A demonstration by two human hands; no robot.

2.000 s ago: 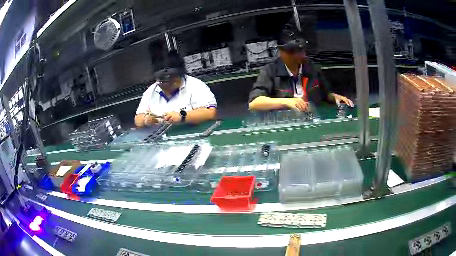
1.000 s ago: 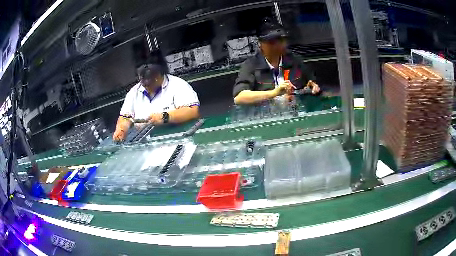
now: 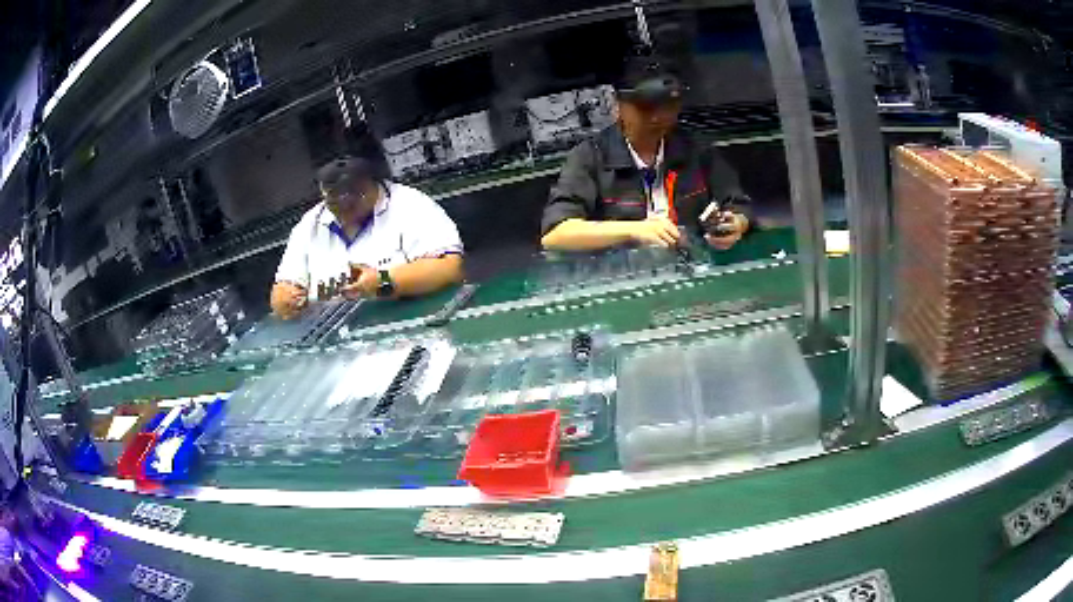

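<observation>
Neither of my hands is in the picture. Nearest in front of me is the green belt with white strips. A four-position plate is cut off by the bottom edge. A small tan block lies near the bottom edge on the nearer white strip. A pale plate lies flat below the red parts bin. More plates lie at the right, one at the edge and one farther up. Two small plates lie at the lower left.
Across the line are a divided translucent box, clear blister trays, blue parts bins, metal posts and a tall copper-coloured stack. Two people sit opposite with small parts in their hands. A purple light glows at lower left.
The pale plate has moved left past the red bin. The plate at the bottom edge and one at the upper right show more. The view has shifted, so fixed things sit further left.
</observation>
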